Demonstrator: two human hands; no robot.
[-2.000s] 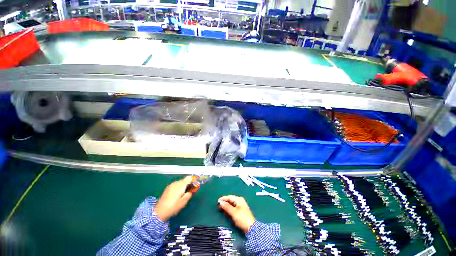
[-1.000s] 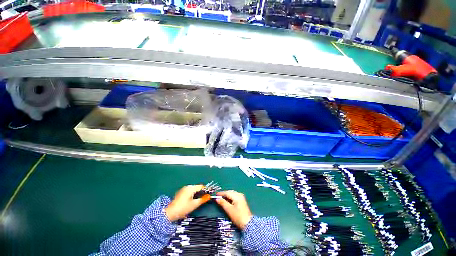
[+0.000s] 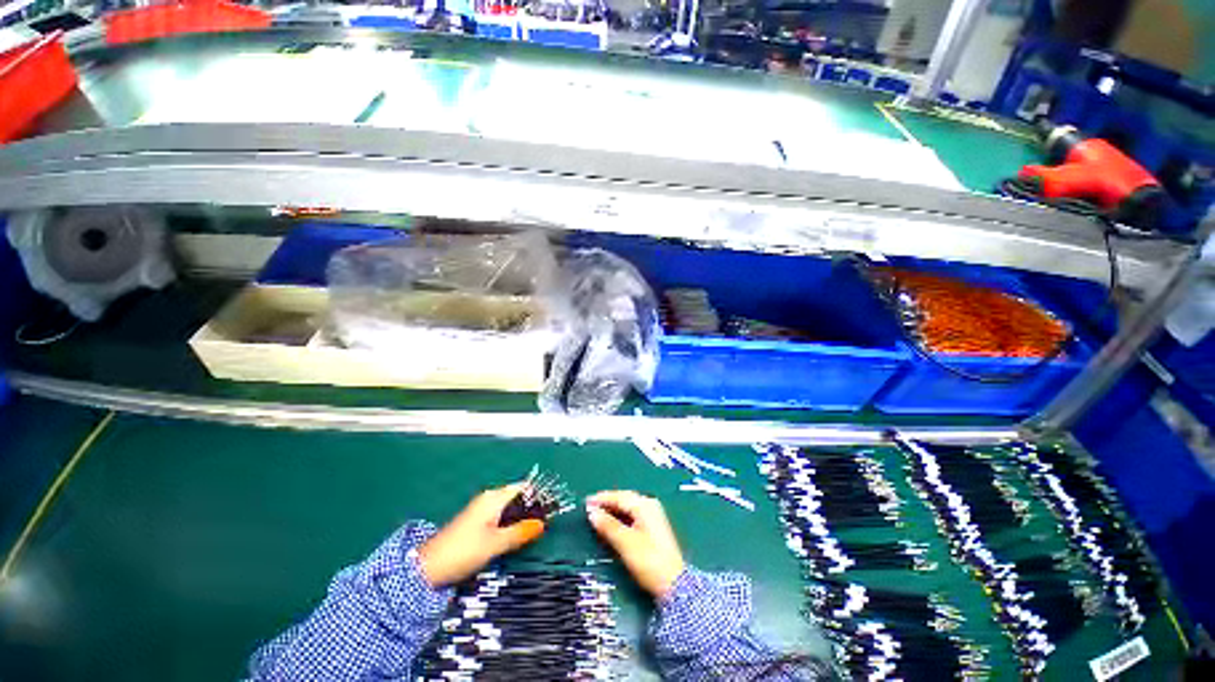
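Note:
My left hand (image 3: 482,536) holds a small bunch of wire leads (image 3: 536,498), their thin silvery ends fanned out above the fingers. An orange patch shows at its thumb tip. My right hand (image 3: 640,538) is just to the right of the bunch, thumb and forefinger pinched together. A tiny pale tip shows at its fingertips, too small to name. A pile of black wire leads (image 3: 540,626) with white and silvery ends lies on the green bench below my hands. White sleeves (image 3: 682,460) lie loose near the rail.
Rows of black leads (image 3: 853,560) lie at right with a white label (image 3: 1119,658). Behind the rail (image 3: 400,421) stand a cream tray (image 3: 387,362), plastic bags (image 3: 600,333) and blue bins (image 3: 773,373), one with orange parts (image 3: 979,317). A red-orange corded tool (image 3: 1095,176) is on the upper level.
My hands came together at the bunch a second ago and are now slightly apart. The bunch now fans upward from my left hand.

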